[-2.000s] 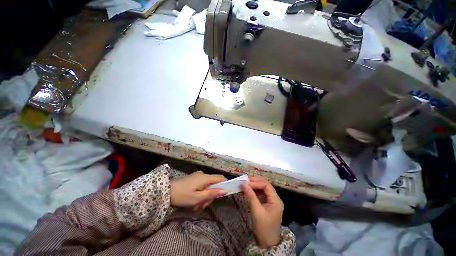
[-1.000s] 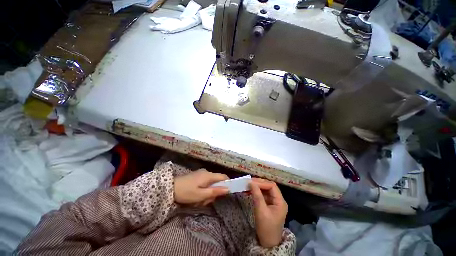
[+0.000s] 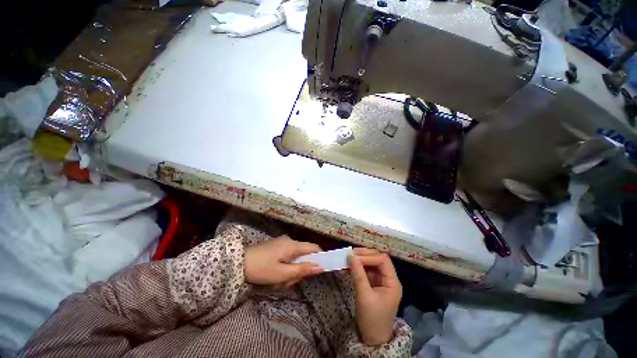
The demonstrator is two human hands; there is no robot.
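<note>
A small folded white piece [image 3: 327, 261] is held flat over my lap, in front of the table's worn edge. My left hand [image 3: 281, 261] grips its left end between thumb and fingers. My right hand [image 3: 375, 285] pinches its right end with thumb and forefinger. The fingers hide both ends of the piece. The sewing machine [image 3: 433, 59] stands beyond my hands, its lit needle area [image 3: 341, 115] with no cloth under it.
A dark phone-like rectangle [image 3: 436, 157] lies under the machine arm. Dark red snips [image 3: 485, 227] lie to its right. White pieces [image 3: 250, 24] lie at the far edge. A plastic-covered cardboard [image 3: 115, 63] and white pile [image 3: 98, 227] are left; more white cloth [image 3: 517, 334] is lower right.
The view has shifted slightly, so the machine and snips appear further right. Both hands keep hold of the white piece, which now looks more level than two seconds ago.
</note>
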